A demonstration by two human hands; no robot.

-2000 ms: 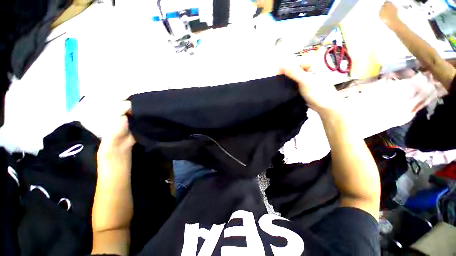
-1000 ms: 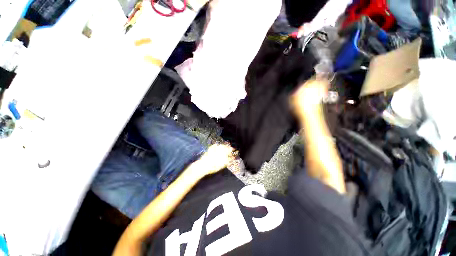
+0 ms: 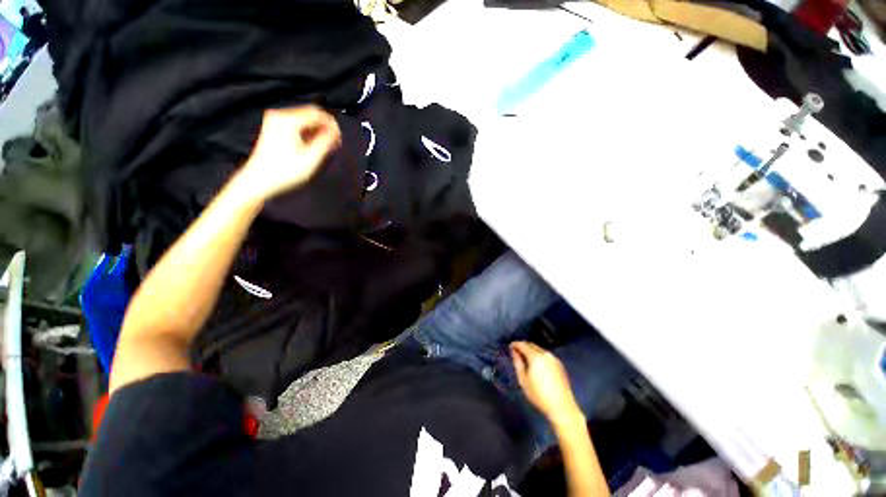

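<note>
A large heap of black garments (image 3: 214, 58) with small white loops lies at the left, partly over the white table's edge. My left hand (image 3: 296, 146) is closed in a fist over the heap, with black cloth pinched at its fingers and spreading below it. My right hand (image 3: 539, 374) is low, over my blue jeans beside the table edge. Its fingers are loosely curled, and I cannot tell whether they hold anything.
The white table (image 3: 573, 175) runs diagonally to the lower right. It carries a blue strip (image 3: 546, 72) and the sewing machine (image 3: 777, 189). Pale pink cloth (image 3: 680, 482) is at the bottom. A blue item (image 3: 107, 301) is at far left.
The view has swung from the table, through the right side, to the left heap. The black garment first stretched between both hands was let go by my right hand. My left hand is now at the heap.
</note>
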